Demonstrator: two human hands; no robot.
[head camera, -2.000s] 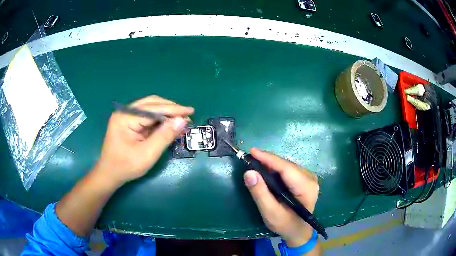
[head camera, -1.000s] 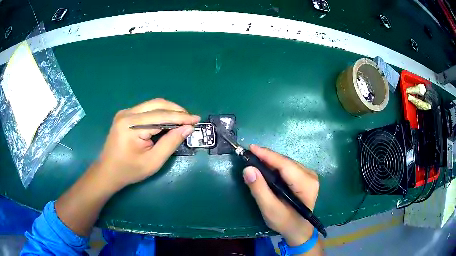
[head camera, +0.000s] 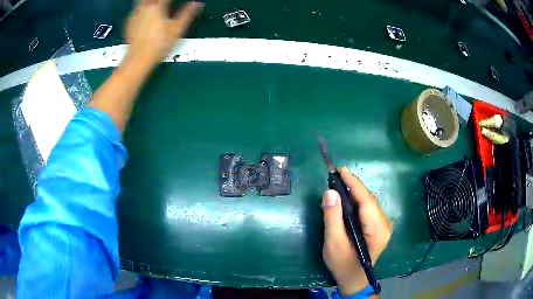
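Note:
The dark holding fixture (head camera: 255, 175) lies flat on the green bench with no housing on it. My right hand (head camera: 356, 228) holds the black soldering iron (head camera: 352, 225), its tip pointing up and away, right of the fixture and clear of it. My left hand (head camera: 155, 29) reaches over the white strip onto the dark green line, blurred, with thumb and fingers spread. Its far fingertips are cut off by the top edge. No tweezers show, so whether it holds them cannot be seen. A watch housing (head camera: 236, 18) lies on the line just right of my left hand.
More housings lie on the line, one left (head camera: 103, 31) and one right (head camera: 395, 33). A tape roll (head camera: 429, 121), black fume fan (head camera: 451, 200) and red tray (head camera: 482, 111) stand at right. A pale sheet (head camera: 47, 108) and clear bag (head camera: 22, 137) lie left, partly behind my left sleeve.
The housing is gone from the fixture. My left hand has moved from beside it, far forward onto the line. My right hand has moved right, lifting the iron's tip away from the fixture.

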